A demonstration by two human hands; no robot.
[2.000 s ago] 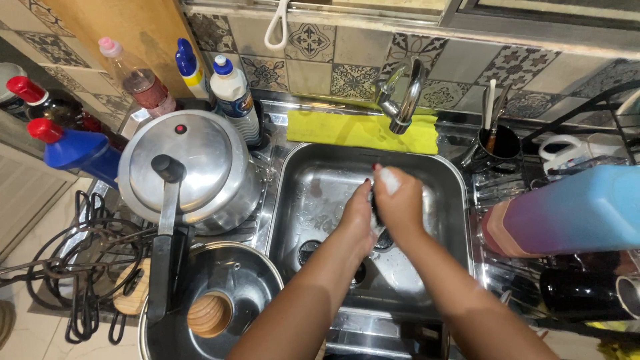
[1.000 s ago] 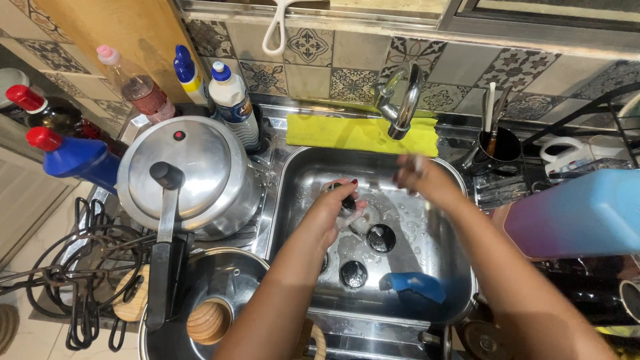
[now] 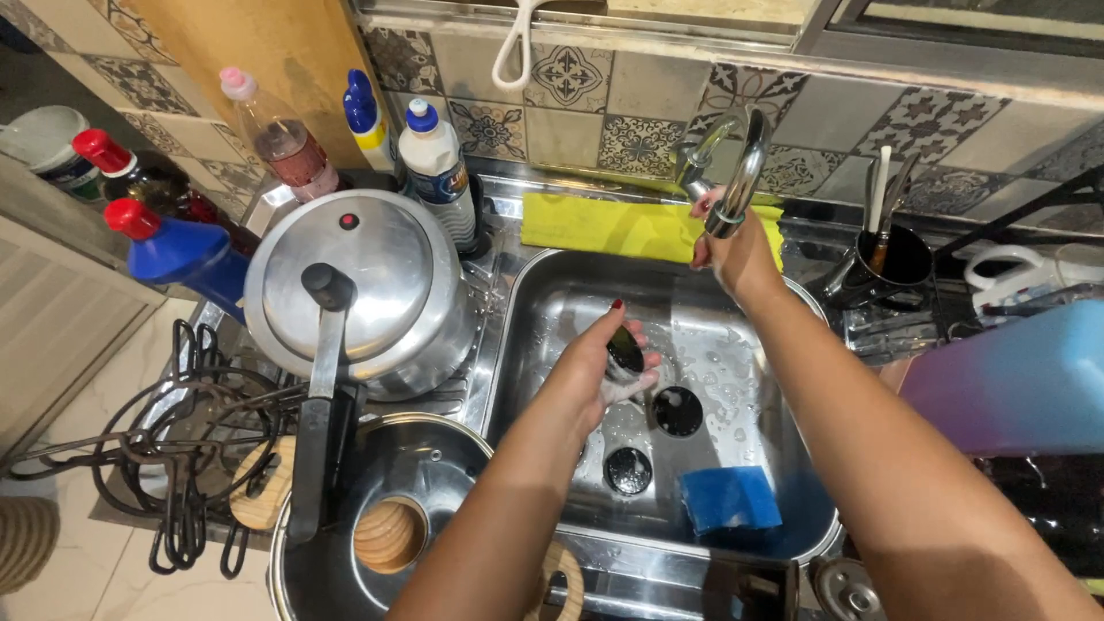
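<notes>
My left hand, with suds on it, holds a small dark round piece over the stainless steel sink. My right hand is at the chrome faucet, behind its spout; its fingers are partly hidden, and I cannot tell how they close. Two black round pieces, one wet and one with drops on it, lie on the sink floor. A blue sponge or cloth lies at the sink's front right. A yellow cloth is spread behind the basin.
Left of the sink stand a pressure cooker, a pan with a wooden-handled lid and black stove grates. Bottles, among them a white one, stand behind. At the right are a dark utensil cup and a large blue-purple bottle.
My hands, together over the sink two seconds ago, are apart. My right hand has moved up to the faucet. The blue sponge or cloth has come into view in the sink.
</notes>
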